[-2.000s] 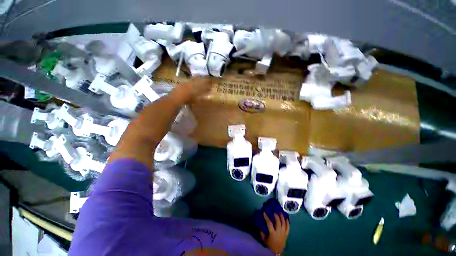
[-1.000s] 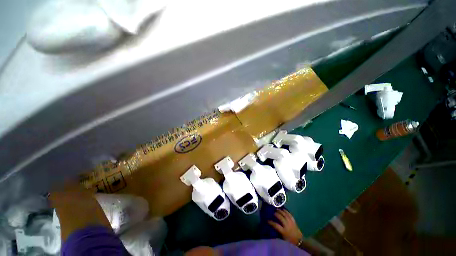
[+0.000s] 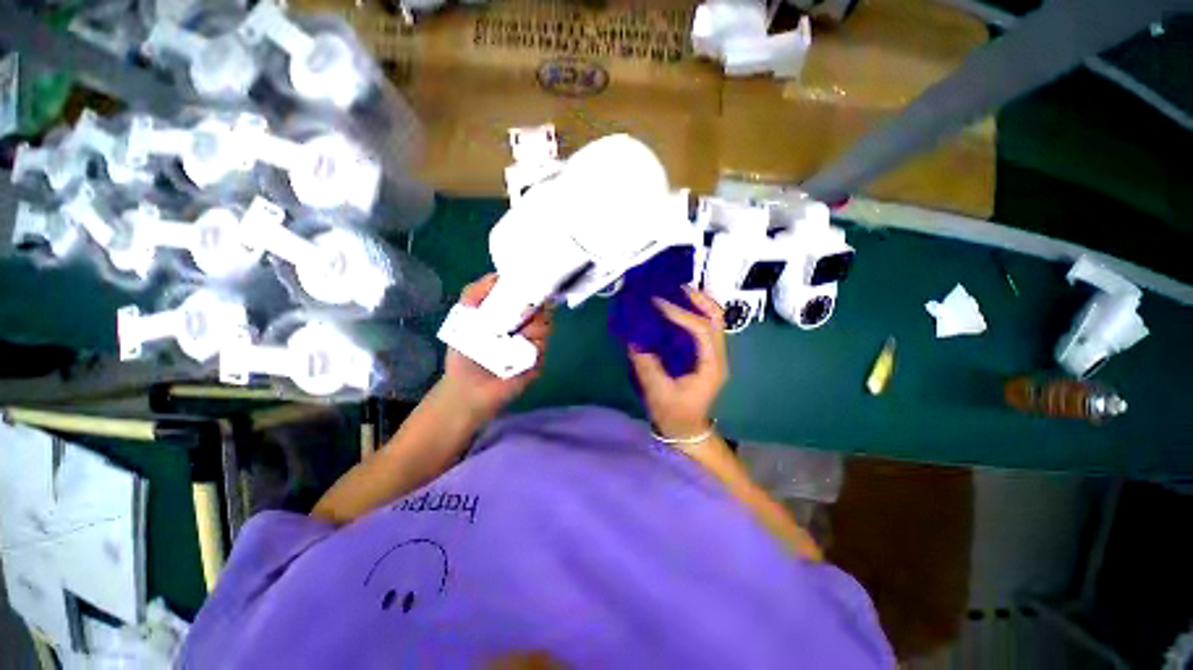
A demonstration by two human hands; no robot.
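Note:
A white security camera [image 3: 589,210] is held up over the green mat in front of me, its rounded housing away from me and its bracket plate towards me. My left hand [image 3: 495,343] grips it at the mounting arm. My right hand [image 3: 687,360] holds a crumpled dark blue-purple cloth [image 3: 654,308] against or close beside the camera's right end; exact contact is hidden. Finished-looking cameras [image 3: 811,268] stand in a row behind and to the right, some partly hidden by the held camera.
Bagged cameras [image 3: 321,164] fill the left side. Printed cardboard [image 3: 576,111] lies along the far side with a white piece [image 3: 752,39]. At right are a tissue scrap [image 3: 958,312], a yellow-handled tool [image 3: 882,367], an orange-brown bottle [image 3: 1062,398] and another white camera [image 3: 1102,314].
My left hand has come back from the left side and now holds a camera in front of me. My right hand has lifted the cloth towards it. The view has turned and shifted.

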